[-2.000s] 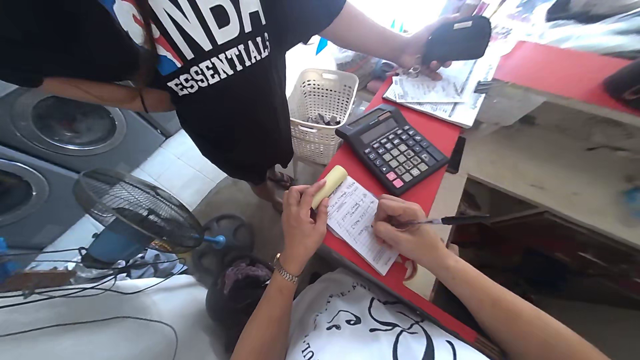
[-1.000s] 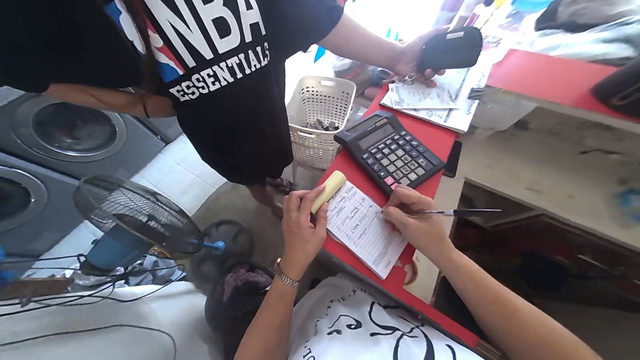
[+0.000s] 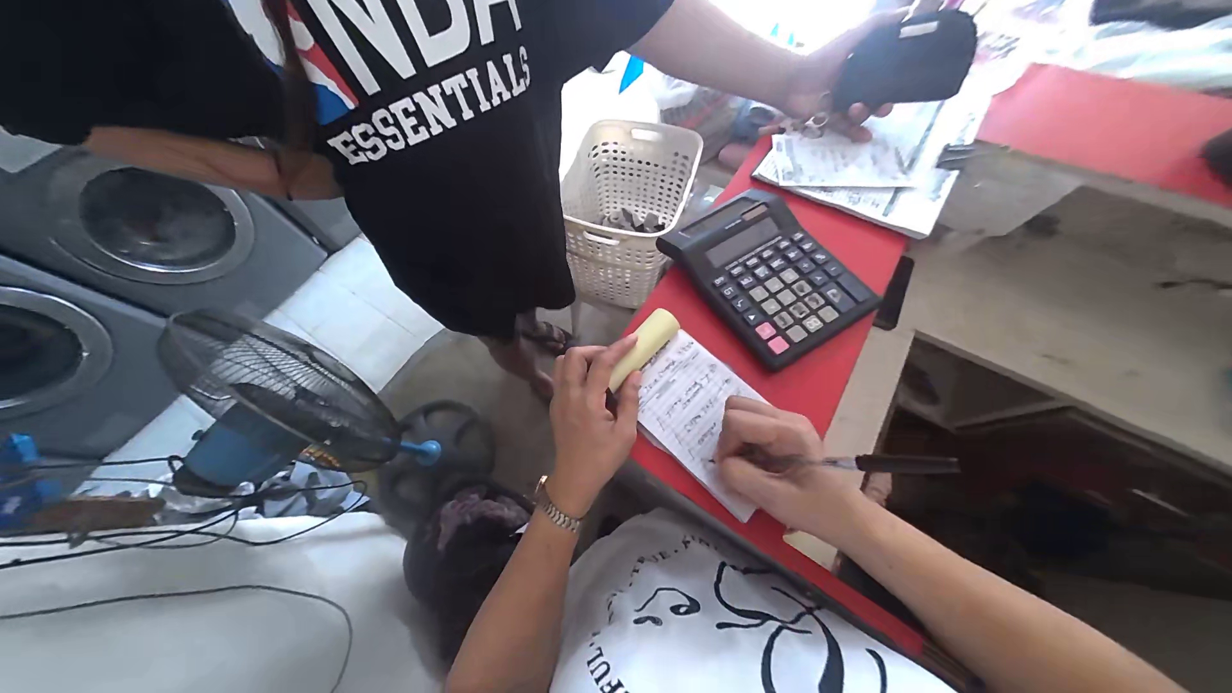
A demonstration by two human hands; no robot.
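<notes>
My right hand [image 3: 775,467] grips a dark pen [image 3: 905,464], its tip side hidden by the fingers, resting on a paper pad [image 3: 688,395] that bears handwriting. At the pad's top left edge, my left hand [image 3: 595,409] holds the rolled-back yellow pages [image 3: 647,345] between thumb and fingers; a metal watch is on that wrist. The pad lies on a narrow red counter [image 3: 818,385]. Just beyond it sits a black desk calculator [image 3: 775,279], tilted toward me. Farther along the counter are printed papers [image 3: 847,164], beneath another person's hand that holds a black pouch [image 3: 905,58].
A person in a black T-shirt [image 3: 462,192] stands across the counter. Behind it on the floor is a white plastic basket [image 3: 630,192]. At the left are a blue-and-black fan [image 3: 279,395], loose cables and front-loading washing machines [image 3: 154,221]. An open shelf [image 3: 1011,462] lies under the right side.
The pen in my right hand has shifted its angle over the pad. My left hand stays on the rolled pages. The other person's hand still holds the black pouch.
</notes>
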